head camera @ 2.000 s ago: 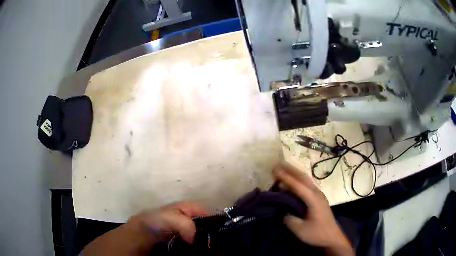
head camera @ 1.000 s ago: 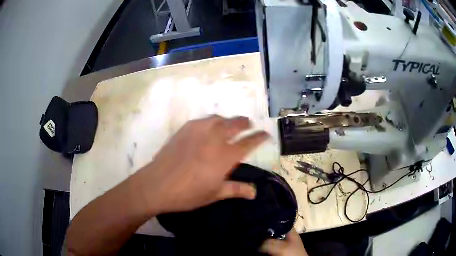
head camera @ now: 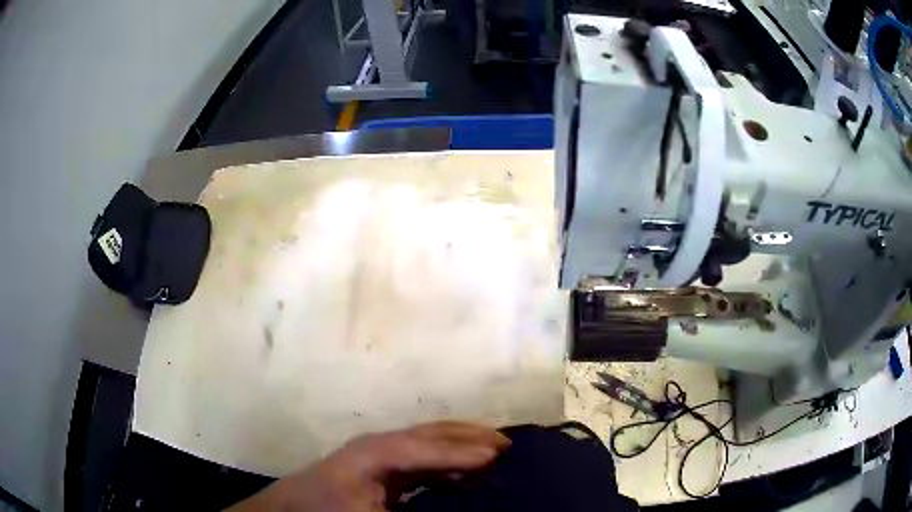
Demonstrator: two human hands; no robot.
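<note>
A black fabric bag body [head camera: 545, 470] is at the bottom of the head view, cut off by the lower edge and lying over the table's front edge. My left hand [head camera: 400, 462] is at its left side, with the fingers against the cloth. The lower part of the hand and the thumb are hidden or cut off, so its grip is unclear. My right hand is not in view. The cylinder-arm sewing machine [head camera: 640, 150] stands at the right. Its dark arm end cover [head camera: 618, 330] has no cloth on it.
The cream table [head camera: 380, 300] spreads left of the machine. A black cap [head camera: 150, 245] lies at its far left edge. Thread snips [head camera: 630, 393] and looped black cord [head camera: 690, 412] lie below the machine arm. A metal stand [head camera: 380, 55] is on the floor behind.
The bag and my left hand have moved down toward the lower edge. My right hand has gone out of view. The camera view has tilted up, showing more of the machine's top.
</note>
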